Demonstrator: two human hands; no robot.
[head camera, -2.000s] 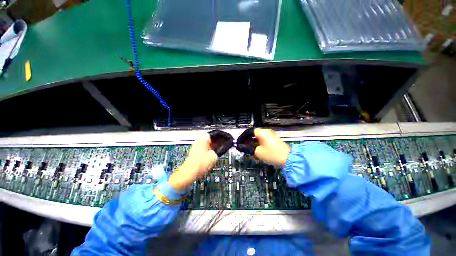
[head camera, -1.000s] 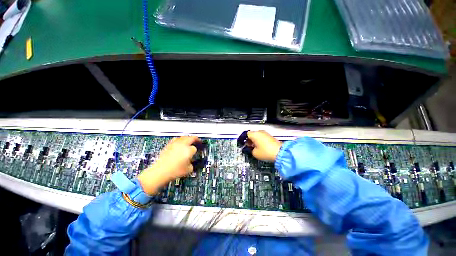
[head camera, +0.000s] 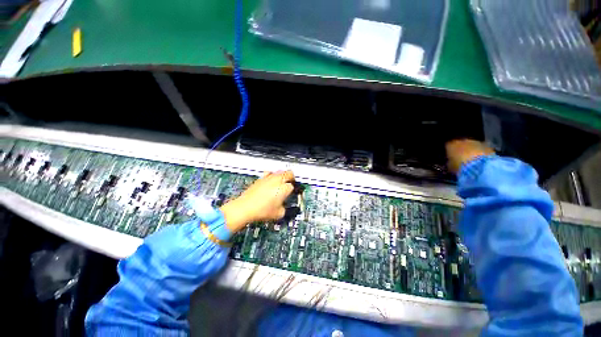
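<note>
A band of green circuit boards (head camera: 369, 240) lies edge to edge across the view. My left hand (head camera: 265, 201) is low over the boards left of centre, its fingertips in black coverings at the board surface. Whether it holds a part cannot be told. My right hand (head camera: 466, 153) is at the right-hand parts bin (head camera: 412, 160) under the bench. Its fingers are hidden in the dark, so its grip cannot be seen. A long, low parts tray (head camera: 303, 153) with a pale shiny edge lies left of the bin.
White rails (head camera: 158, 153) run along both sides of the boards. A blue coiled cord (head camera: 242, 99) hangs from the green bench (head camera: 151, 33) to my left wrist. Clear plastic trays (head camera: 540, 49), white papers (head camera: 33, 33) and a yellow stick (head camera: 77, 41) lie on the bench.
My right hand has left the boards and moved right and away to the bin under the bench. My left hand stays over the boards. The whole view has shifted and tilted.
</note>
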